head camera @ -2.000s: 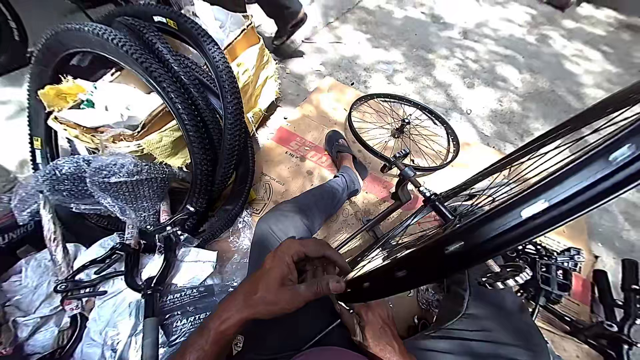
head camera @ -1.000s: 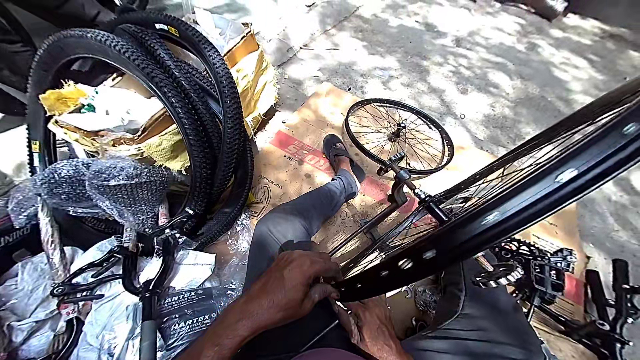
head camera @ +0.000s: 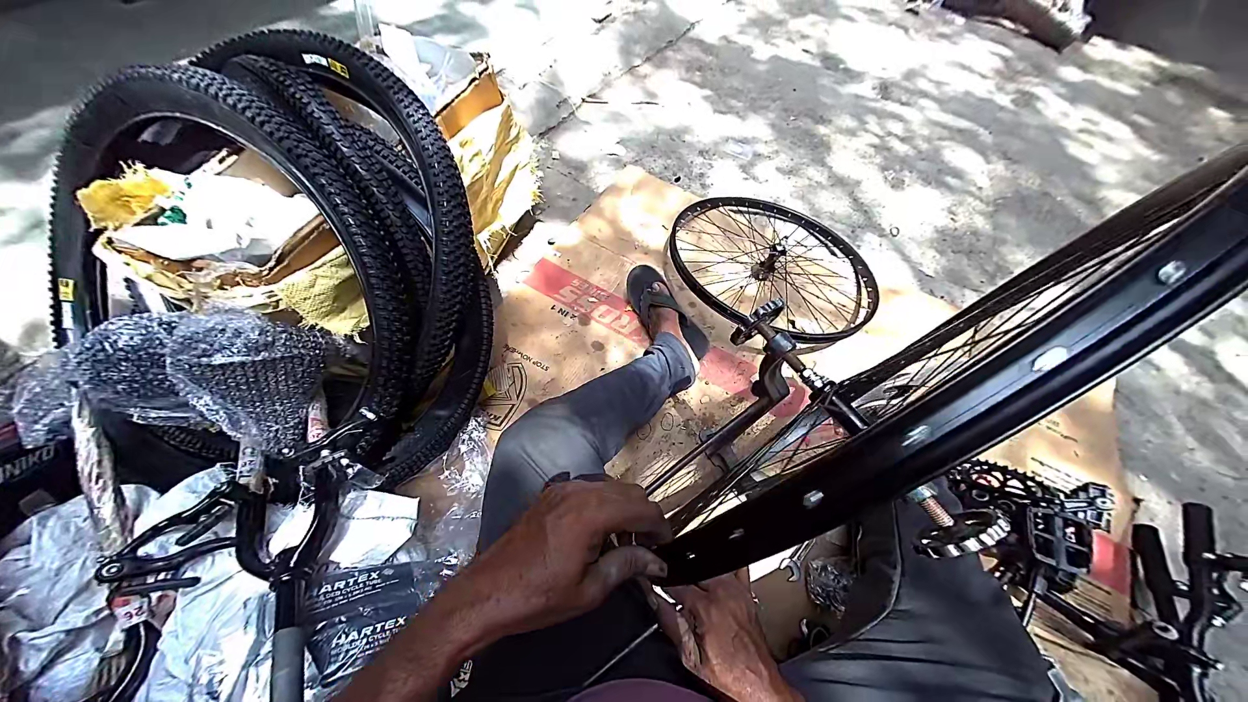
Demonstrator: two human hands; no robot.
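A black bicycle rim (head camera: 936, 429) with laced spokes stands tilted in front of me, running from my lap up to the right edge. My left hand (head camera: 595, 536) grips the near end of this rim, thumb on its outer face and fingers on the spoke side. Just below the rim, my right hand (head camera: 717, 624) has its fingers bent close to the rim's lower edge, beside a thin spoke (head camera: 620, 655); whether it holds the spoke cannot be made out. The hub axle (head camera: 848, 409) rests at a black metal fork-shaped stand (head camera: 770, 385) beyond my hands.
A second spoked rim (head camera: 775, 268) lies on the cardboard (head camera: 624, 219). Knobby tyres (head camera: 390, 244) lean around a sack at left, with bubble-wrapped parts (head camera: 205, 370) and bicycle forks (head camera: 283, 546) below. At right lie pedals (head camera: 1061, 541), a chainring and more black parts. Wrenches (head camera: 799, 561) lie between my legs.
The rim and both hands stay in nearly the same place. The fingers of my left hand have shifted slightly on the rim's edge.
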